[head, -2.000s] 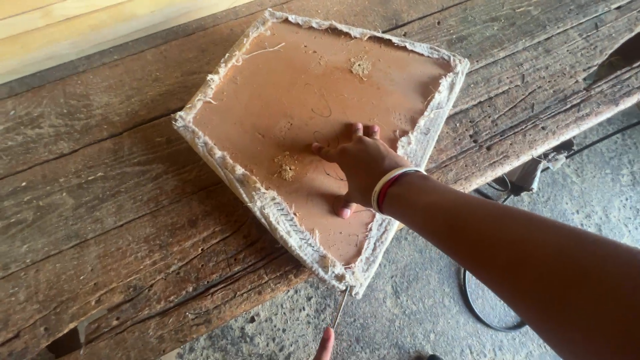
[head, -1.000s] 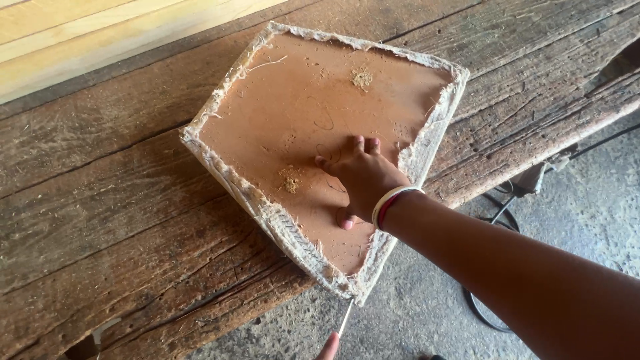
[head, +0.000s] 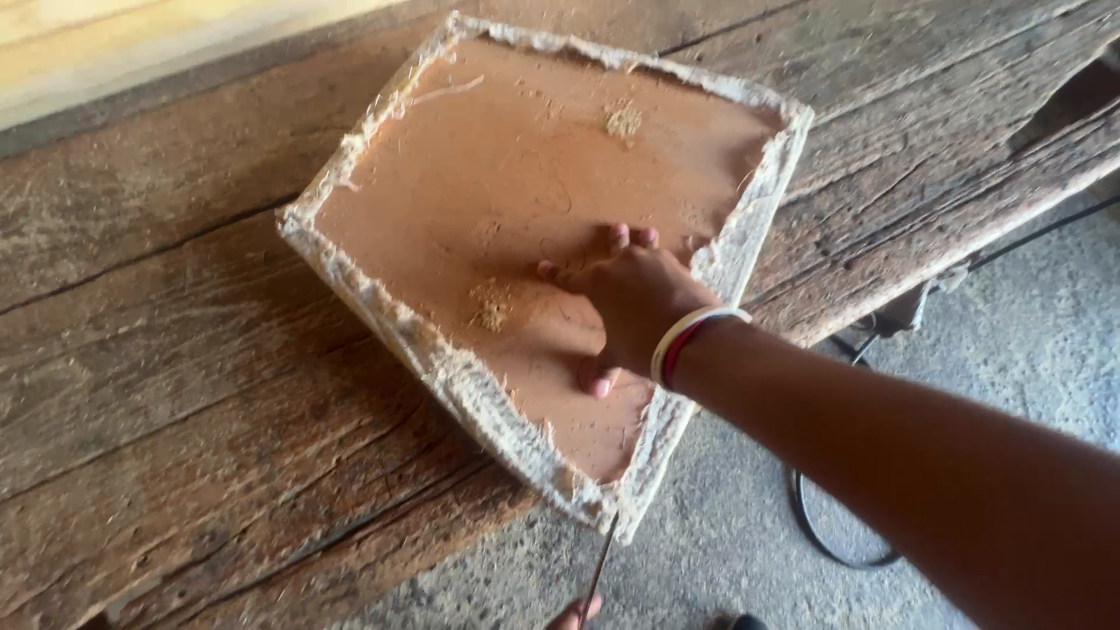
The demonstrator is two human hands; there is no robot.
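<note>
A five-sided brown board panel (head: pixel 516 175) has frayed, pale cloth folded over its rim. It lies tilted across a wooden surface, its lowest corner out past the edge. My right hand (head: pixel 630 297), with white and red bands at the wrist, rests palm down on the lower right part of the board, its fingers spread. At the bottom of the view my left hand (head: pixel 573 615) grips a thin, dark tool (head: pixel 598 569). The upper end of that tool meets the cloth at the lowest corner; whether it goes into the cloth cannot be told. Most of my left hand is out of view.
Worn wooden planks (head: pixel 157 376) with cracks and gaps run under the panel. Pale boards (head: pixel 175 44) lie at the upper left. Below the planks' edge are a concrete floor (head: pixel 1006 350) and a looped black cable (head: pixel 809 525). Small heaps of dust (head: pixel 623 121) sit on the panel.
</note>
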